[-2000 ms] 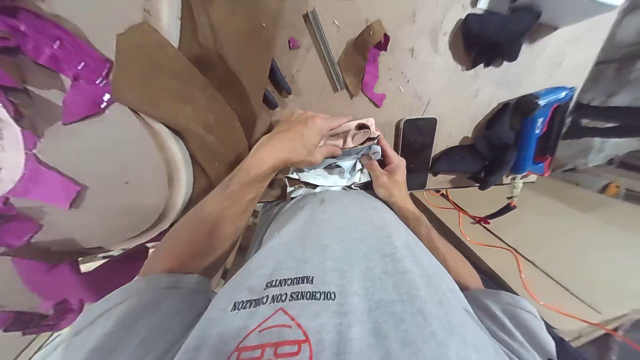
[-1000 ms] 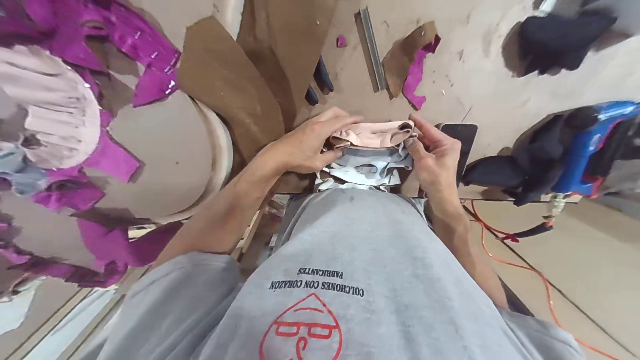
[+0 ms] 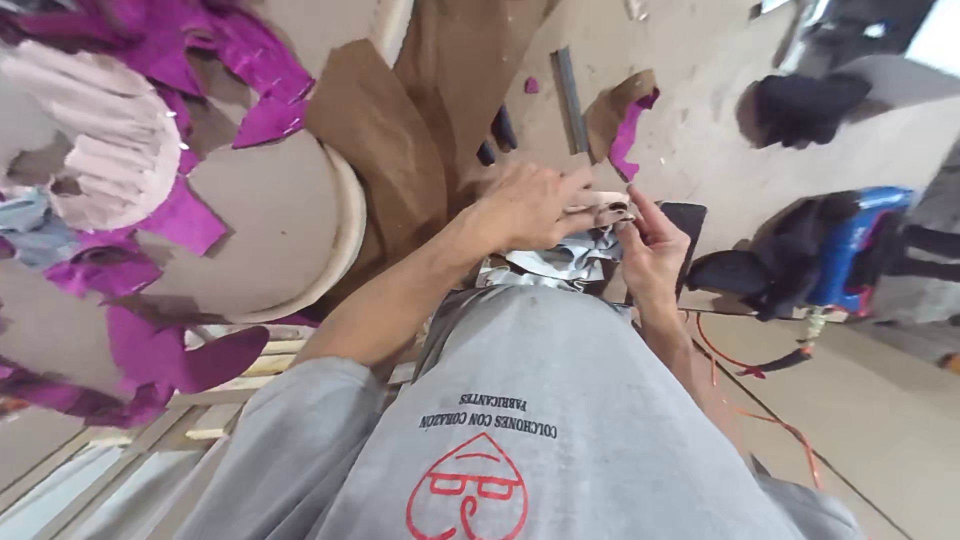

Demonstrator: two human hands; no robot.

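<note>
A pale pink fabric piece [image 3: 600, 199], rolled or folded, is pinched between my two hands close to my body. My left hand [image 3: 529, 206] lies over its left part, fingers bent around it. The thumb and fingertips of my right hand [image 3: 651, 244] hold its right end. Light grey-white fabric [image 3: 559, 266] hangs in folds just below, against my shirt. Behind my right hand a dark phone [image 3: 686, 232] lies partly hidden on the table.
Brown fabric [image 3: 382, 135], a grey metal strip [image 3: 571, 101] and a brown-and-magenta scrap [image 3: 626, 124] lie ahead. At left are round padded panels [image 3: 349, 202] with magenta fabric [image 3: 262, 82]. At right, a blue pneumatic tool [image 3: 840, 247] on dark cloth has an orange hose [image 3: 795, 435].
The pink piece, stretched wider between my hands a second ago, is now more bunched. My left hand has come closer to my right and covers more of it.
</note>
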